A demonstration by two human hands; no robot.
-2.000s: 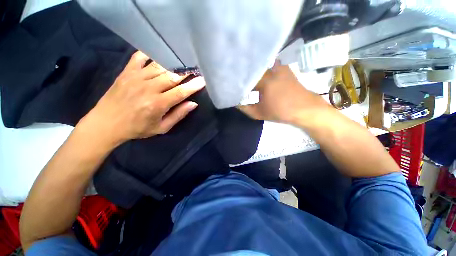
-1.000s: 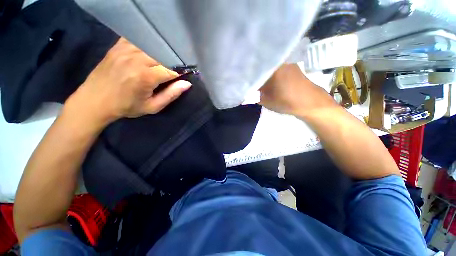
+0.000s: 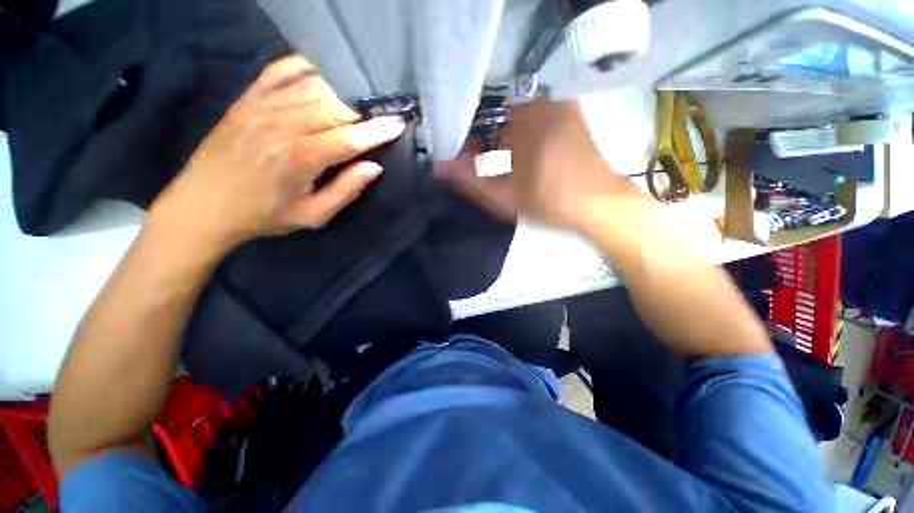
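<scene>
Black fabric panels (image 3: 371, 271) lie in layers under the sewing machine head (image 3: 426, 60), with a raised seam running across them. The fabric hangs over the table's front edge. My left hand (image 3: 271, 150) holds the fabric from above, index fingertip beside the small metal parts of the presser foot (image 3: 389, 107), thumb lower on the cloth. My right hand (image 3: 546, 165) is blurred, right of the machine head, with its fingers reaching to the fabric's right part. Its grip cannot be made out. A small white block (image 3: 493, 162) shows beside its fingers.
Gold-yellow shears (image 3: 684, 150) lie right of my right hand. Beyond them stands an open brown box (image 3: 739, 185) with metal bits. More black cloth (image 3: 90, 120) spreads at the left. Red crates (image 3: 810, 301) are below the table on both sides. The white table edge (image 3: 541, 286) carries printed marks.
The view has shifted, so more shows around the machine head's underside. My left hand's index finger now reaches closer to the presser foot. My right hand has come further out from behind the head.
</scene>
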